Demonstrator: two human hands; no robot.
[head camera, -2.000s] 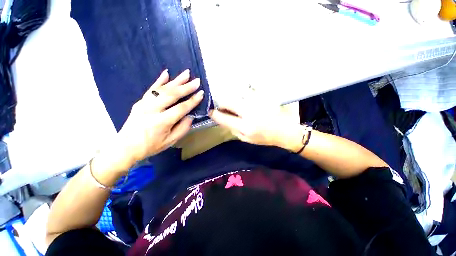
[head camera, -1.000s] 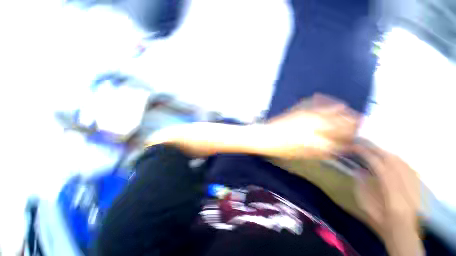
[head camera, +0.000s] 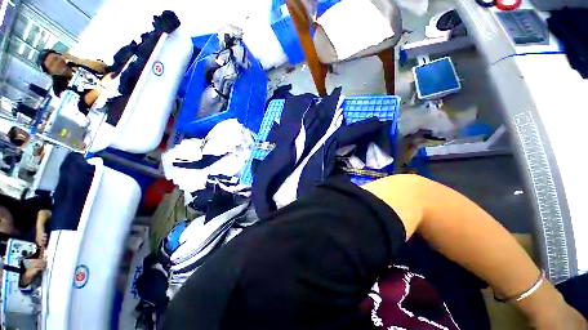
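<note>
My left hand (head camera: 559, 313) is at the lower right corner, cut off by the picture's edge, with a silver bangle on the wrist. Its fingers do not show. A piece of dark navy cloth (head camera: 577, 291) lies beside it at the right edge. The white machine table (head camera: 559, 155) runs down the right side, with a printed ruler strip (head camera: 543, 193) along its edge. My right hand is out of the picture.
A blue latticed crate (head camera: 377, 106) holds navy and white garment pieces (head camera: 290, 145). Another blue crate (head camera: 253, 84) is behind it. A wooden-legged chair (head camera: 354, 29) and a blue-topped pedal (head camera: 437, 78) are beyond. People sit at white machine tables (head camera: 106, 248) at the left.
The view has swung left, from the cloth under both hands to the floor and neighbouring stations. My left hand is now at the lower right edge; my right hand has left the picture.
</note>
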